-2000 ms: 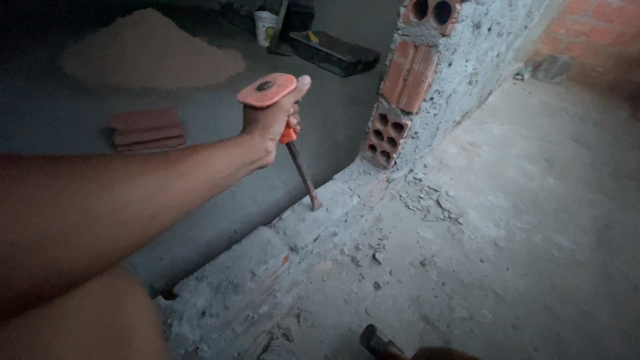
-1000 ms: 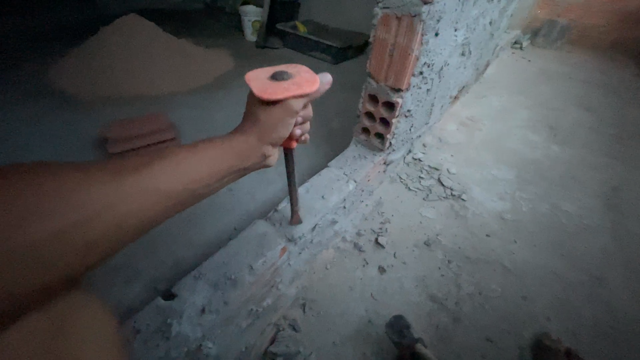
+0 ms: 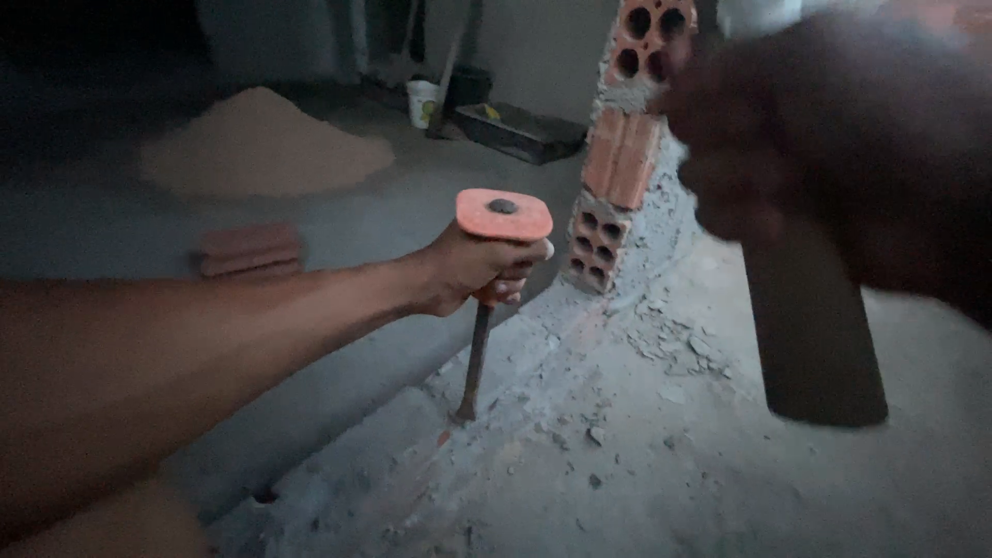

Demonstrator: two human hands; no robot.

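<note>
My left hand (image 3: 484, 267) grips a cold chisel (image 3: 476, 360) by its handle, below an orange hand guard (image 3: 504, 215). The chisel stands nearly upright, its flared tip touching the rough mortar ledge (image 3: 535, 341) at the foot of a cut wall. My right hand (image 3: 763, 147), blurred and close to the camera, is raised at the upper right, closed on a dark handle (image 3: 814, 333) that points downward. The head of that tool is hidden or out of view. A small patch of red brick shows beside the chisel tip.
Hollow clay bricks (image 3: 622, 157) form the broken wall end behind the chisel. Mortar chips (image 3: 690, 345) lie on the floor to the right. At the back left are a sand pile (image 3: 267, 147), a brick (image 3: 252, 249), a white bucket (image 3: 422, 102) and a black mixing tray (image 3: 527, 130).
My right hand has come up into view at the right with the dark-handled tool; earlier only dark parts showed at the bottom edge. The chisel tip has shifted along the ledge since two seconds ago.
</note>
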